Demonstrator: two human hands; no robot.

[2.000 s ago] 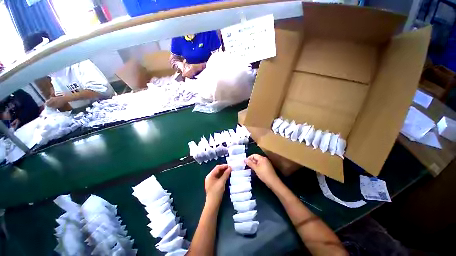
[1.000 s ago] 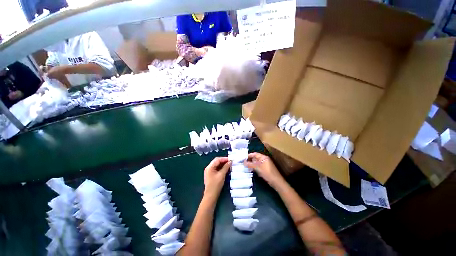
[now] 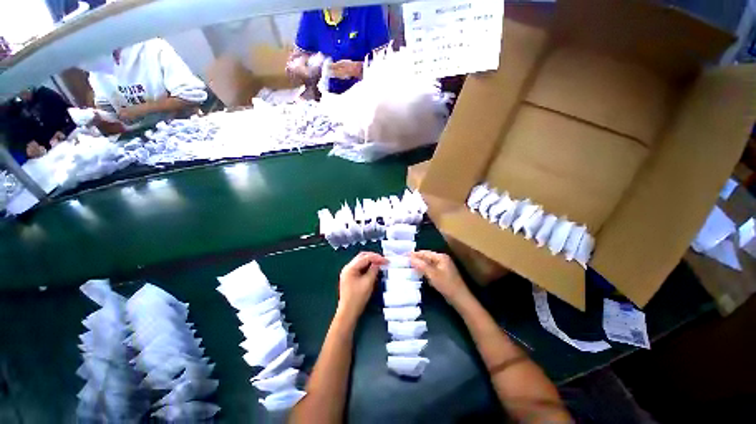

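A column of overlapping white packets (image 3: 404, 313) lies on the dark green surface in front of me. My left hand (image 3: 361, 277) touches its left edge near the top, and my right hand (image 3: 435, 272) touches its right edge at the same height. The fingertips of both hands pinch the sides of a packet there. A gathered bundle of packets (image 3: 369, 220) stands crosswise just beyond the column's top end. An open, tilted carton (image 3: 572, 124) at the right holds a row of packets (image 3: 530, 225) along its near side.
More packet columns lie at the left (image 3: 264, 335). A curved paper strip (image 3: 559, 325) and a printed label (image 3: 625, 323) lie below the carton. A paper notice (image 3: 453, 37) hangs from the shelf. Across the line are several people, a loose packet pile (image 3: 224, 137) and a whitish plastic bag (image 3: 390, 116).
The view has shifted, so the carton sits further right and the packets slightly higher. My hands stay at the upper part of the column. The people opposite have moved their arms.
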